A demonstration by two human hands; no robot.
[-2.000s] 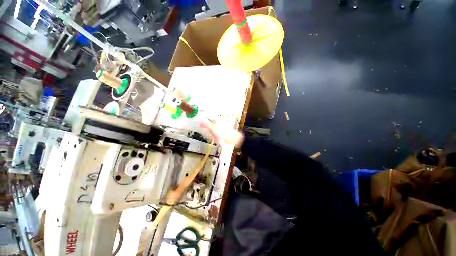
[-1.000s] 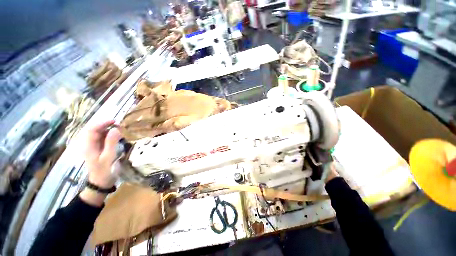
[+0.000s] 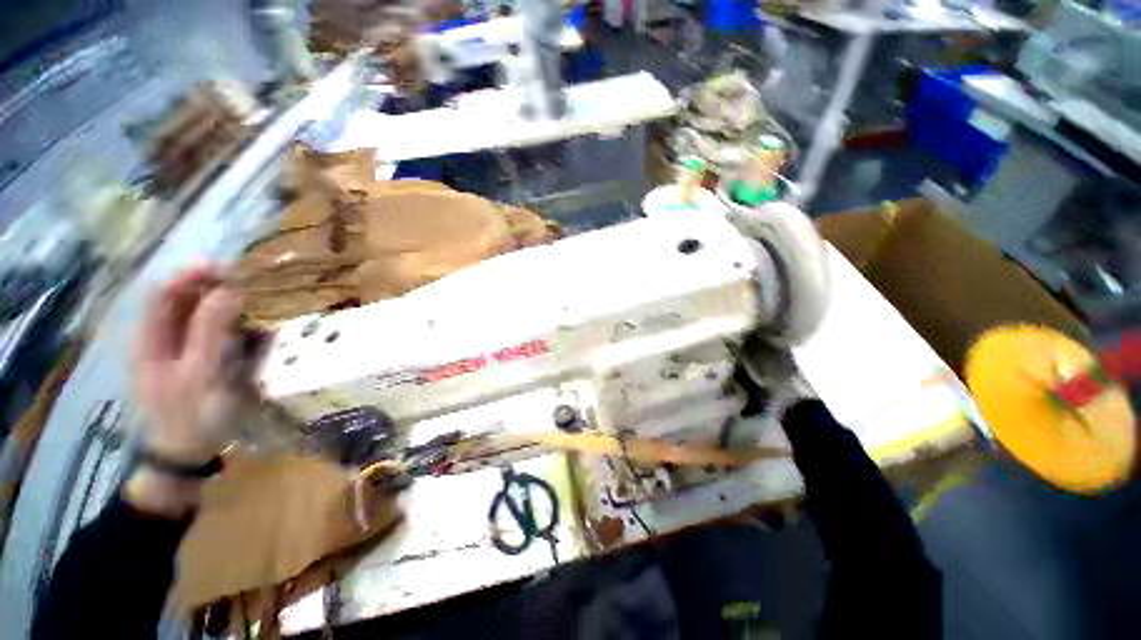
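Note:
The off-white sewing machine [image 3: 501, 323] with red lettering lies across the middle. My left hand [image 3: 188, 356] is raised at the left end of its head, blurred; its fingers are up, and any grip is unclear. My right hand [image 3: 782, 379] is mostly hidden by the black sleeve and the machine, below the pale handwheel [image 3: 801, 275]. A brown bag panel [image 3: 269, 519] lies under the needle end. The light-tan binding tape [image 3: 588, 443] runs along the machine's front to the right.
Dark looped scissors [image 3: 523, 510] lie on the white table [image 3: 432, 550]. Brown bags [image 3: 425, 238] are heaped behind the machine. Thread spools [image 3: 757, 175] stand behind the handwheel. A yellow tape reel [image 3: 1020, 406] and a cardboard box [image 3: 963, 269] are at right.
The view swung from the table's right end to the whole machine, then shifted slightly. My left hand came into view and stays at the head's left end. My right hand is now more hidden.

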